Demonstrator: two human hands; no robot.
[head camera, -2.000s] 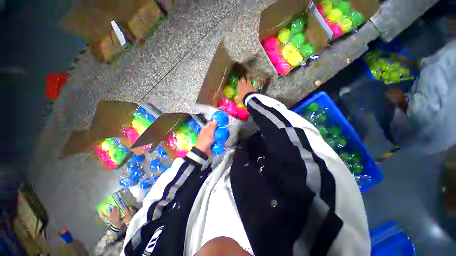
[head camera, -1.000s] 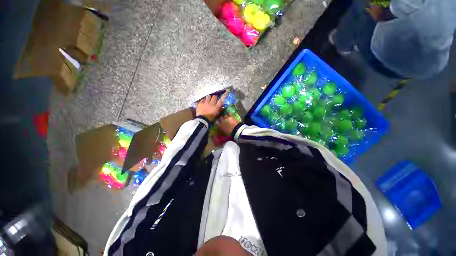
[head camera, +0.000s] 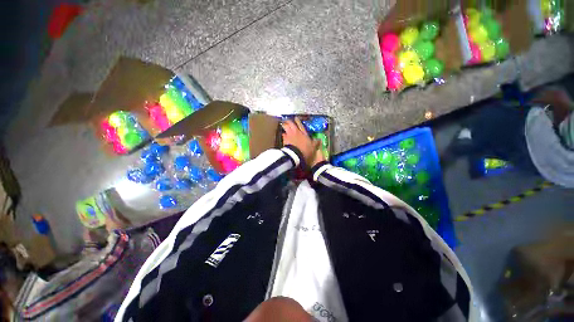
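An open display box (head camera: 264, 135) stands on the speckled bench right in front of me, its brown flap up on the left. Blue balls (head camera: 315, 123) in clear wrap show at its far end, with some green at its right side. My left hand (head camera: 298, 138) reaches into the box, over the balls. My right hand (head camera: 318, 155) is at the box's near right side, mostly hidden by my left hand and sleeve. The fingertips of both hands are blurred or hidden, so their grip cannot be told.
Filled boxes with pink, yellow and green balls (head camera: 231, 143) stand left, loose blue balls (head camera: 153, 165) near them. More boxes (head camera: 412, 56) stand upper right. A blue bin of green balls (head camera: 434, 157) is beside the bench. Co-workers are at lower left and right.
The blue balls earlier in my left hand now show in the box. Both hands came together at the box, which sits beside the filled boxes. The view has turned and shifted.
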